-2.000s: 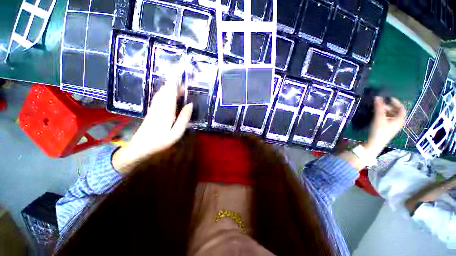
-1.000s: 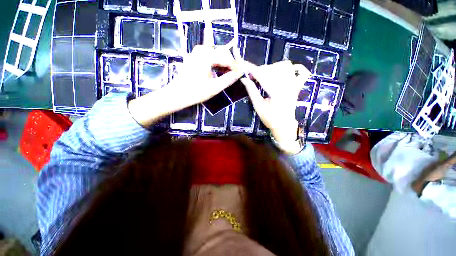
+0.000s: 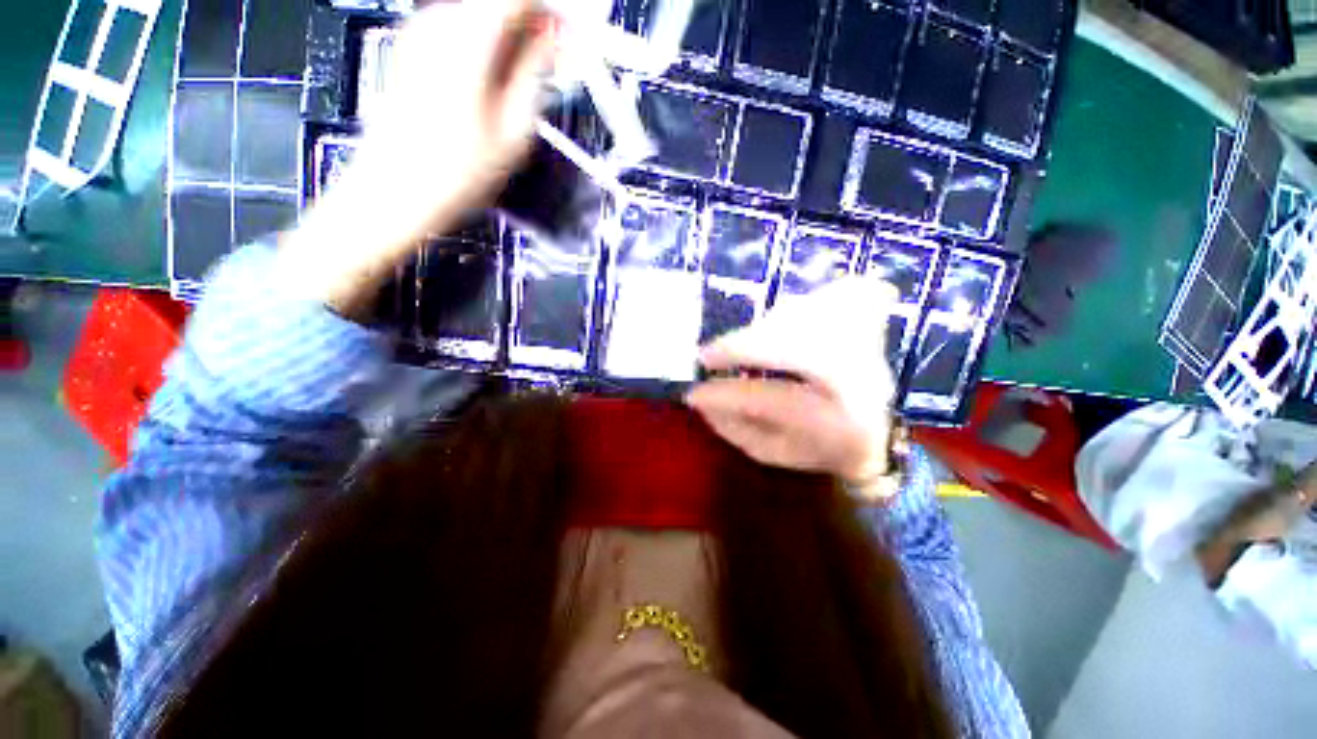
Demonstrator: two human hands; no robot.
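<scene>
My left hand (image 3: 470, 123) is raised over the left of the black tray (image 3: 831, 137), its fingers closed on the die-cut sheet. The sheet's white lattice (image 3: 621, 108) and a blurred dark portion (image 3: 556, 188) hang right of the fingers. My right hand (image 3: 794, 390) is at the tray's front edge, thumb and fingers together at the lower right corner of a bright white rectangular piece (image 3: 654, 325). Glare hides the piece's surface; it lies over a front-row pocket. Both hands are partly overexposed.
Spare die-cut sheets (image 3: 238, 159) lie left of the tray, with white waste liner (image 3: 87, 94) farther left. More sheets (image 3: 1228, 246) and liner (image 3: 1271, 325) lie far right. Dark scraps (image 3: 1047, 274) sit on the green mat. Red stools (image 3: 123, 375) and a person's pale sleeve (image 3: 1177, 477) show below.
My hands met over the sheet one second ago and are now apart. My left hand has lifted the sheet up and left; my right hand has moved down to the bright piece.
</scene>
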